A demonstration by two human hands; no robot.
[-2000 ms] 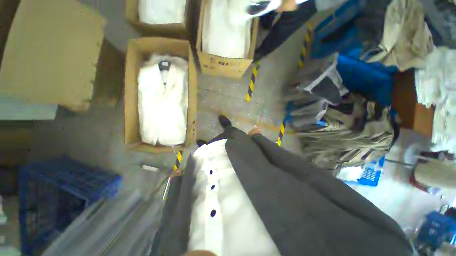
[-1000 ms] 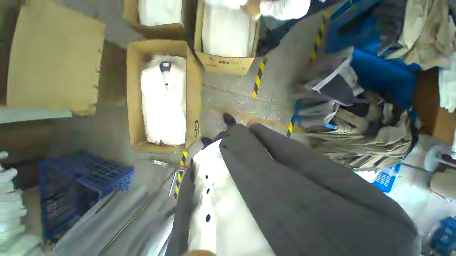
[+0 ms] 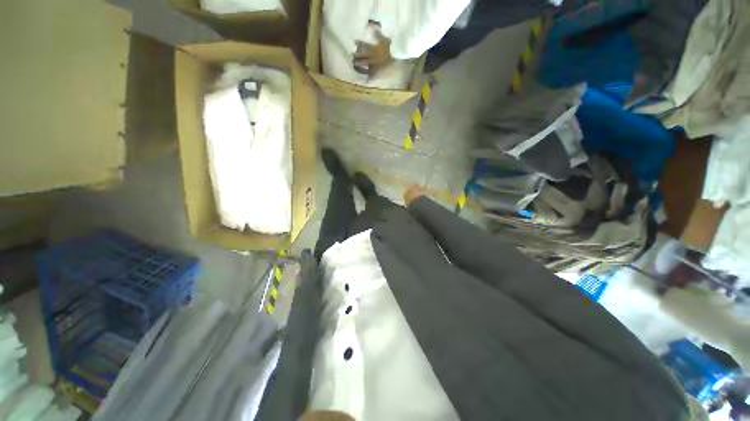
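An open brown carton (image 3: 304, 156) stands on the floor in front of me, left of centre. A folded white garment (image 3: 251, 164) with a dark collar tag lies flat inside it. My right hand (image 3: 411, 194) is small and partly visible at the end of my dark grey sleeve, hanging low; its fingers are not clear. I see nothing held in it. My left hand is not visible; the left sleeve runs down beside my white shirt.
Another person's hand (image 3: 374, 56) rests on white garments in a second carton (image 3: 362, 92). A blue crate (image 3: 115, 300) and grey hanging garments (image 3: 197, 362) are at lower left. Heaped clothes (image 3: 576, 205) in blue bins stand right. Striped tape (image 3: 418, 119) marks the floor.
The other person's hand has moved down and left onto the garments in the second carton. My feet and legs have shifted, with one foot farther forward. The nearest carton appears slightly farther left.
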